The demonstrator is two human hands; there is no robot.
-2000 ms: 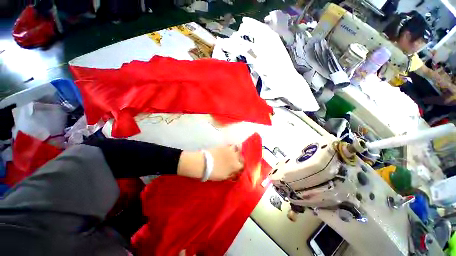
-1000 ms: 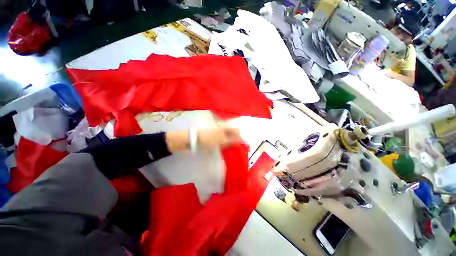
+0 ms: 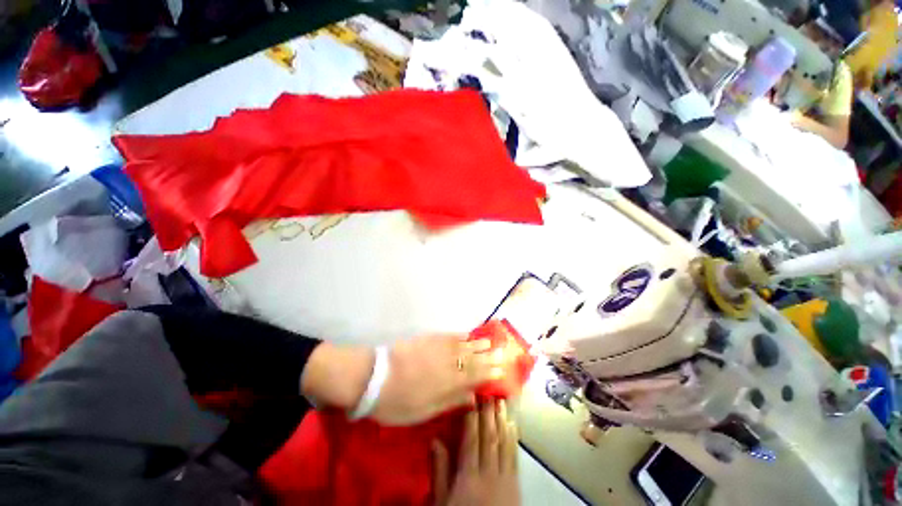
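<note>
A red panel (image 3: pixel 336 460) lies over the near table edge, its top end beside the needle area under the cream sewing machine head (image 3: pixel 633 321). My left hand (image 3: pixel 425 378), with a white band at the wrist, holds the cloth close to the machine. My right hand (image 3: pixel 483 463) comes from the bottom edge, partly cut off, with its fingers extended on the cloth just below my left hand. Whether it grips the cloth is unclear. A bright lamp spot washes out the cloth near the foot. The needle is not clearly visible.
A larger red heap (image 3: pixel 336 163) lies across the table, with white cut pieces (image 3: pixel 554 99) and grey pieces beyond. A smartphone (image 3: pixel 671 476) lies on the machine bed. A bin with red and white cloth (image 3: pixel 79 247) stands left. Another person's arm (image 3: pixel 826 124) shows top right.
My left hand has moved down from mid-table to the cloth beside the machine. The cloth is gathered closer under both hands. My right hand has come into view more fully.
</note>
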